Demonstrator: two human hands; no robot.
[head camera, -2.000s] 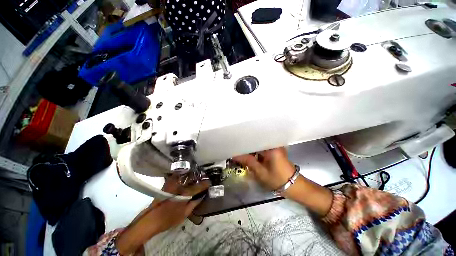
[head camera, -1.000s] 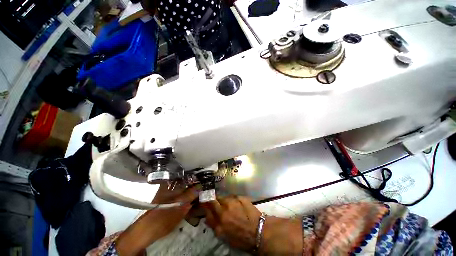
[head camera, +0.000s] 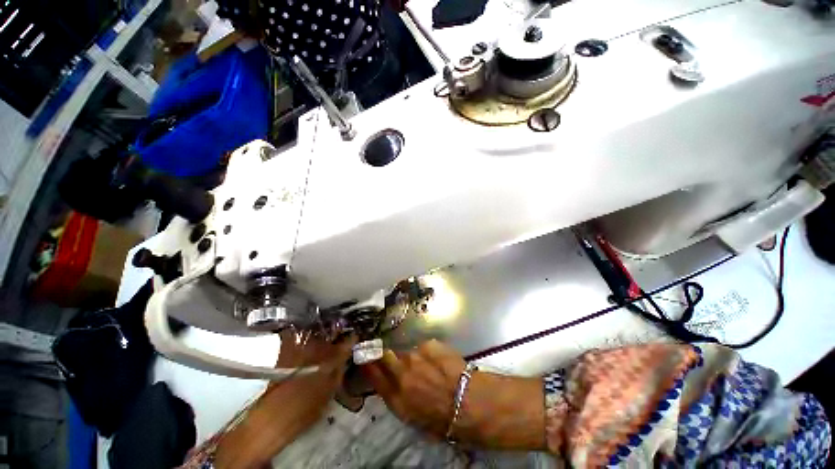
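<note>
The white sewing machine arm (head camera: 476, 183) fills the middle and right of the view. My right hand (head camera: 419, 383) is below the needle area (head camera: 371, 316), fingertips beside the small pale piece (head camera: 368, 351). My left hand (head camera: 307, 366) is partly hidden behind the curved white guard (head camera: 215, 366), its fingers under the machine head. A bit of dark fabric (head camera: 357, 383) shows between the hands; most of it is hidden, and the grip of the left fingers cannot be seen clearly. A light shines on the metal bed (head camera: 513, 298) beside the needle area.
Black caps (head camera: 101, 362) lie left of the machine, with another dark piece (head camera: 154, 430) nearer me. A red and black tool (head camera: 615, 267) and black cable lie under the arm at right. Beyond are a blue bin (head camera: 206, 114), an orange box (head camera: 69, 261) and a person in polka dots.
My right hand has come from the lit bed behind the foot to the near side, beside my left hand. The view has shifted, so the machine sits further left and higher.
</note>
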